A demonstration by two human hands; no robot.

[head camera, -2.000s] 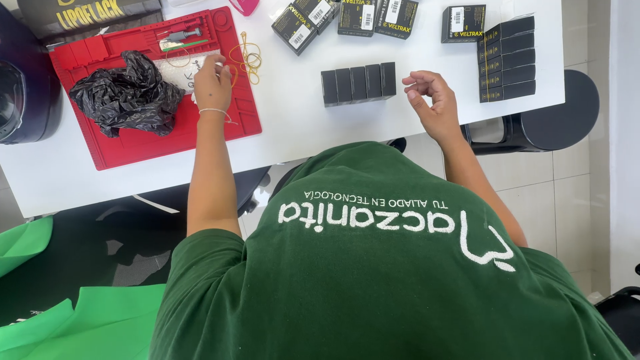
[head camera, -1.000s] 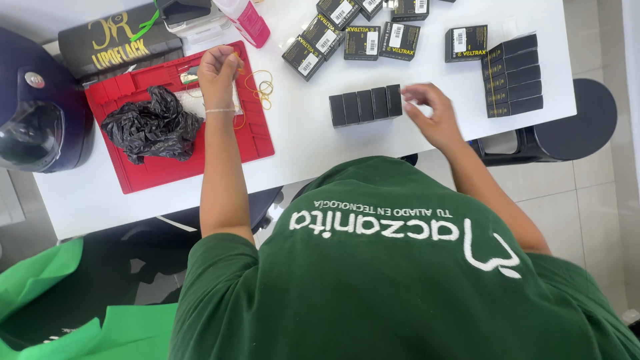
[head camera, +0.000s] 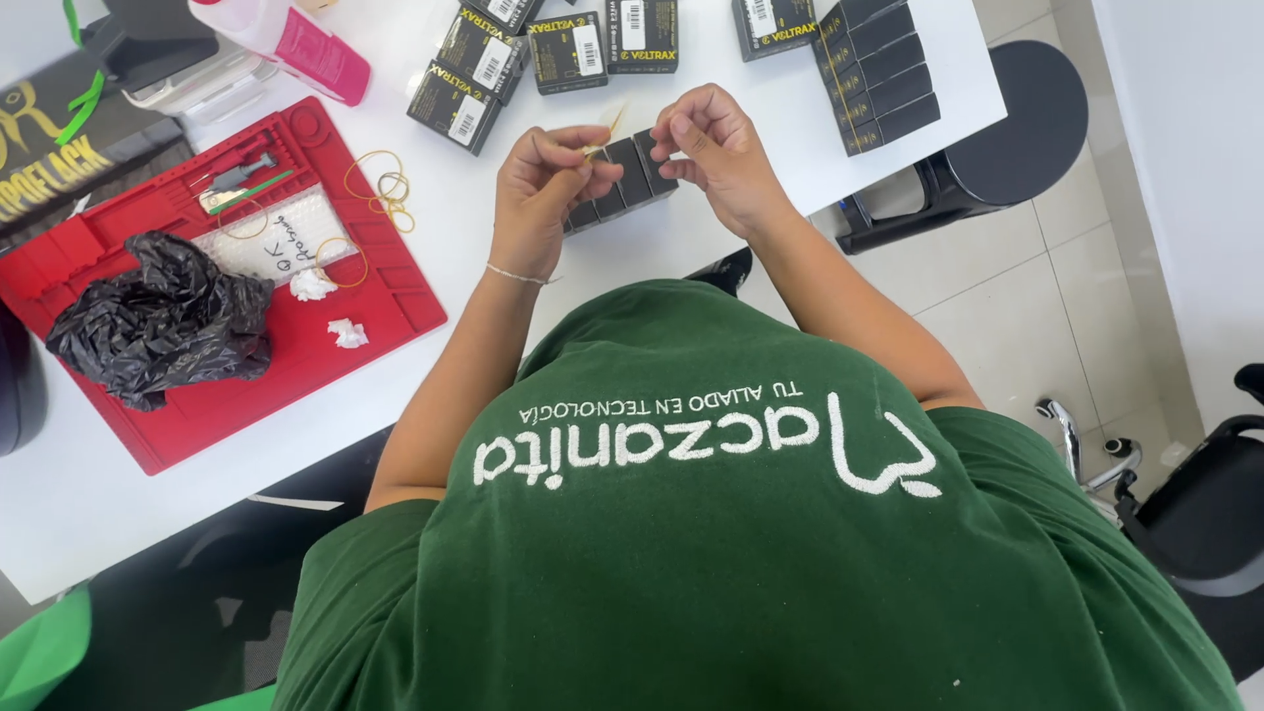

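My left hand [head camera: 553, 183], with a thin bracelet at the wrist, pinches what looks like a yellow rubber band [head camera: 616, 122] above the left part of a row of black boxes [head camera: 629, 170]. My right hand [head camera: 716, 153] is at the right end of that row, its fingers bent and the thumb close to the index finger; whether it holds part of the band cannot be made out. Both hands partly hide the row. More yellow rubber bands [head camera: 387, 188] lie loose on the white table, beside the red tray [head camera: 395, 296].
Small black boxes with labels [head camera: 568, 54] lie beyond my hands. Another box [head camera: 775, 25] is beside a banded stack [head camera: 879, 74] near the table's right edge. On the tray are a crumpled black plastic bag [head camera: 168, 321] and bubble wrap [head camera: 286, 237]. A pink bottle [head camera: 321, 54] lies behind it.
My left hand has moved right, from over the red tray to the row of black boxes. My right hand stays near the row's right end, its fingers now more drawn together.
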